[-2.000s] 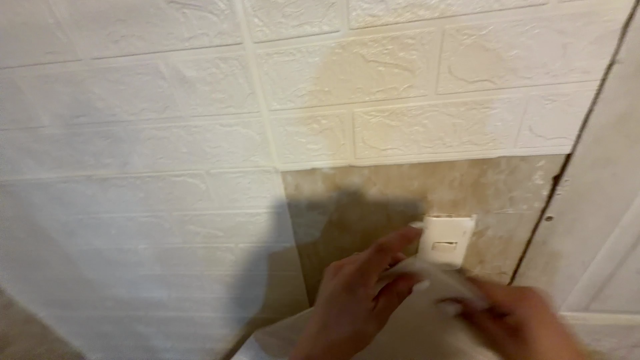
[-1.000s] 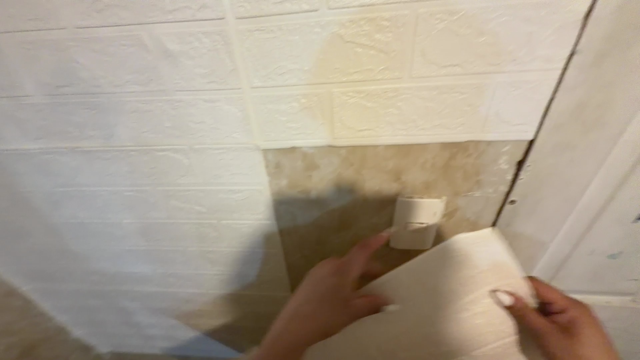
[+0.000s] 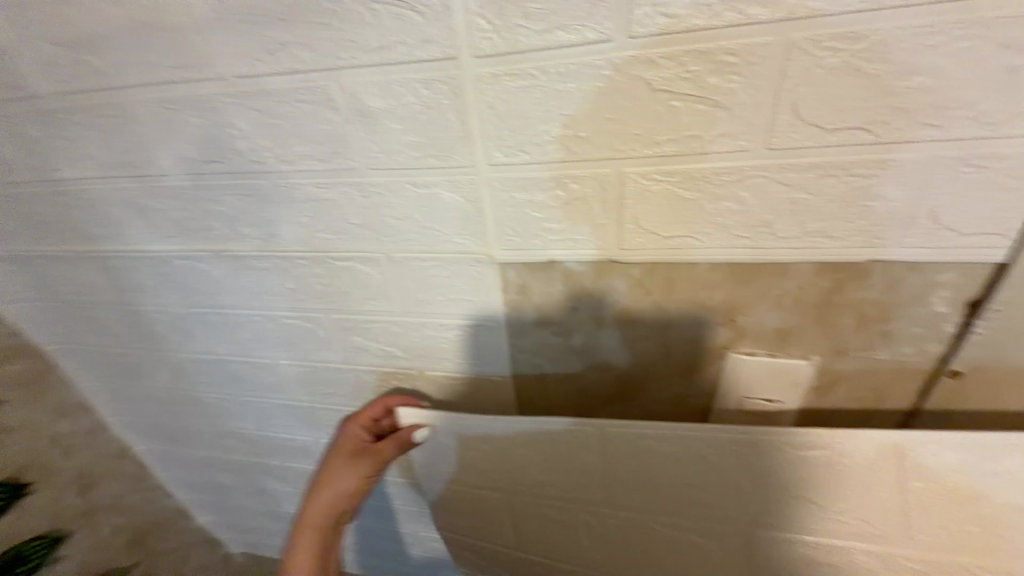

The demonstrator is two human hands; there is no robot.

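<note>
My left hand [image 3: 372, 452], at the lower middle, pinches the top left corner of a white brick-pattern foam wall panel [image 3: 680, 488] between thumb and fingers. The panel stretches across the lower right in front of the wall, its top edge nearly level. Behind that edge, a white wall switch or outlet plate [image 3: 764, 384] shows its upper part on a strip of bare brownish wall [image 3: 632, 336]. My right hand is out of view, and the panel's right end runs past the frame's edge.
White brick-pattern panels [image 3: 320, 216] cover the wall above and to the left of the bare strip. A dark gap [image 3: 956, 336] runs down beside a pale surface at the right. Green leaves [image 3: 32, 552] show at the lower left.
The panel now lies spread across the lower right, its brick face showing. My left hand has gone from beside the plate to the panel's left corner. My right hand has left the view.
</note>
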